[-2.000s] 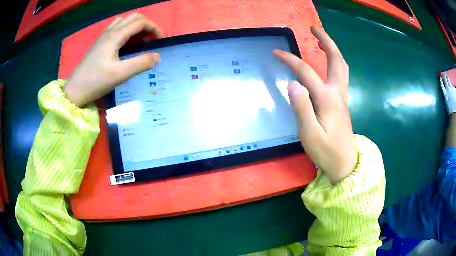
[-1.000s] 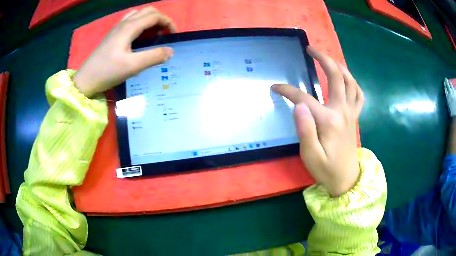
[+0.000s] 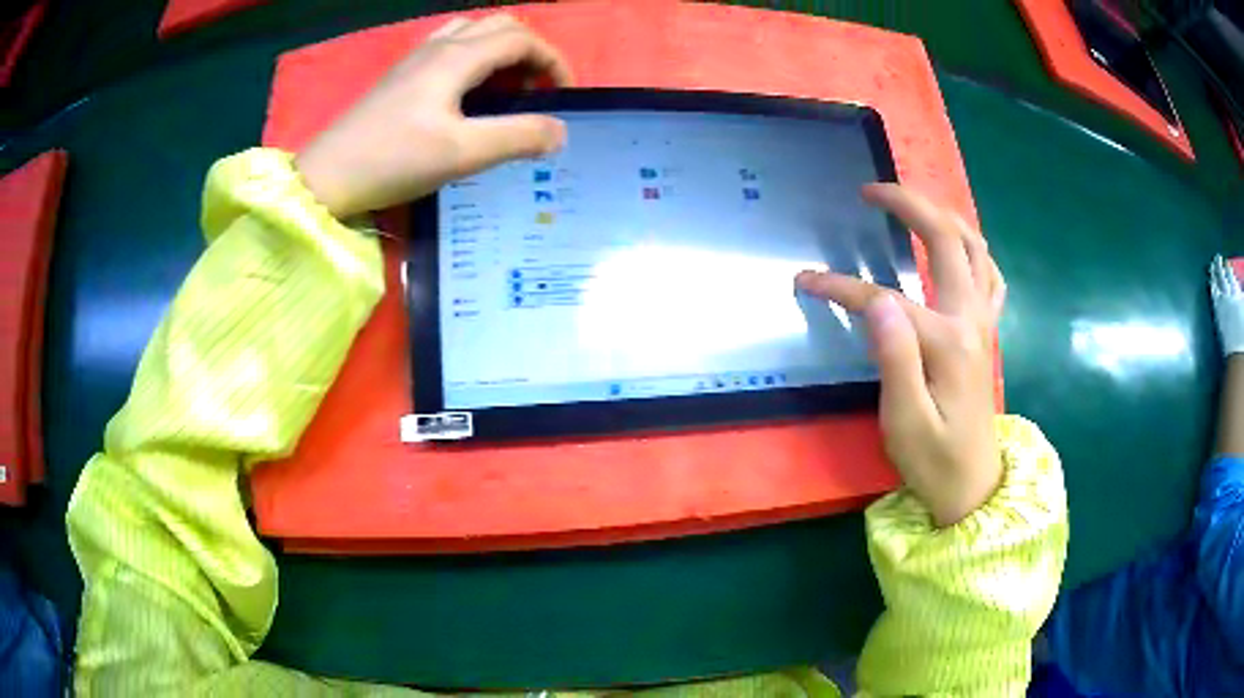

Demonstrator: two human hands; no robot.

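Observation:
A black-edged tablet (image 3: 546, 416) lies flat on a red foam tray (image 3: 655, 491). Its touchscreen (image 3: 532, 341) shows a white file window with small folder icons, a left list and a taskbar; glare covers its middle. A barcode label (image 3: 437, 427) sits at the lower left corner. My left hand (image 3: 430, 123) is bent over the upper left edge, its thumb over the screen and its other fingertips partly hidden. My right hand (image 3: 941, 341) is open over the screen's right part, index finger pointing at the glass; I cannot tell if it touches.
The tabletop (image 3: 1091, 246) is glossy green. More red foam trays are at the left edge (image 3: 25, 314) and upper right (image 3: 1091, 68), the latter with a dark tablet (image 3: 1130, 52). A person's white-gloved hand (image 3: 1226, 303) and blue sleeve (image 3: 1221, 545) are at the right edge.
The tablet and tray now sit farther right in the picture. My right index finger has moved down the screen from near the top right. Rows in the lower file list now show marks beside them.

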